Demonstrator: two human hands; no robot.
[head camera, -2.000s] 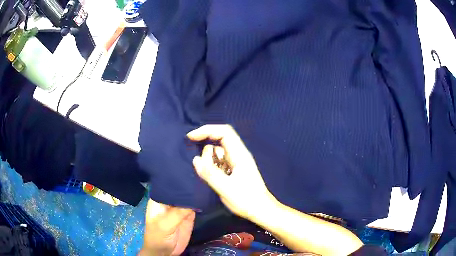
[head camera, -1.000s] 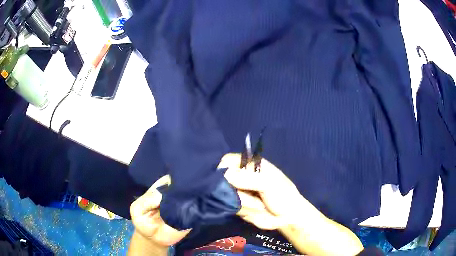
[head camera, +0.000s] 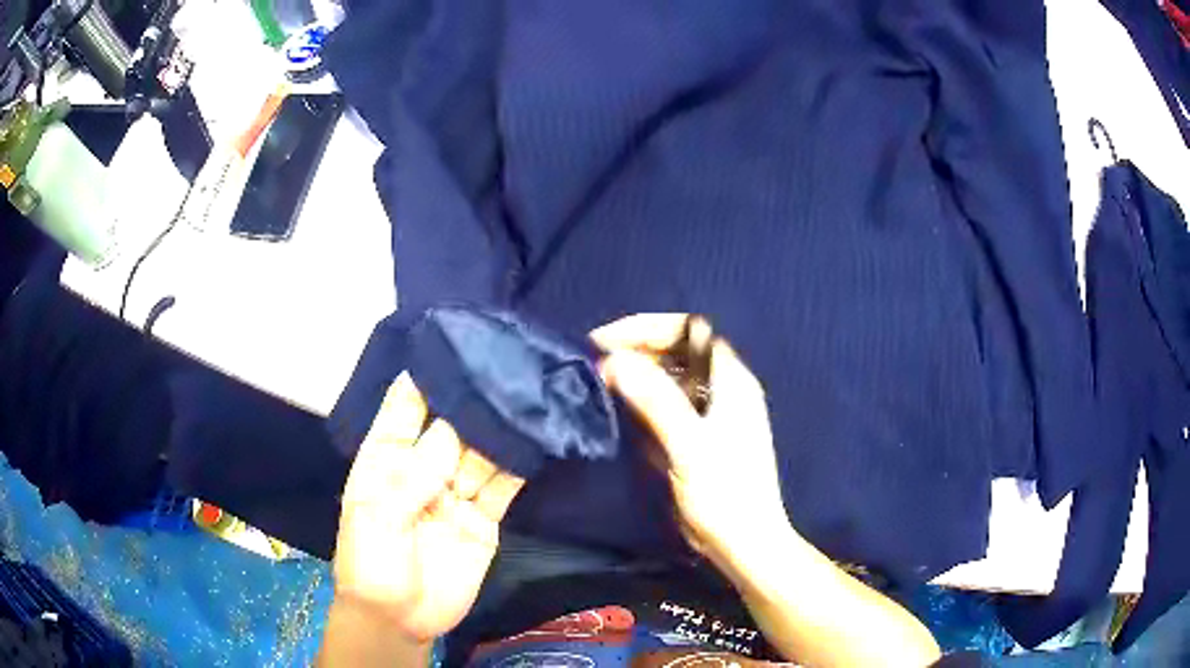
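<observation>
A navy blazer (head camera: 770, 248) with faint ribs lies spread over the white table. Its left sleeve end (head camera: 522, 379) is turned up towards me, and shiny blue lining shows in the cuff opening. My left hand (head camera: 424, 502) is palm up under the cuff, with fingers against its lower edge. My right hand (head camera: 705, 418) is at the cuff's right side, fingertips close to the edge. Small dark thread snips (head camera: 692, 365) are tucked in my right hand; their blades cannot be made out clearly.
A smartphone (head camera: 290, 167), a pale green bottle (head camera: 68, 196) and a cable are on the white table (head camera: 326, 300) at left. Dark garments (head camera: 248, 450) hang over its near left edge. Another navy garment on a hanger (head camera: 1125, 274) is at right. Blue floor shows lower left.
The sleeve end has lifted and turned so its lining faces up. My left hand has turned palm up beneath it. My right hand has moved up slightly, and the snips' blades no longer point up clearly.
</observation>
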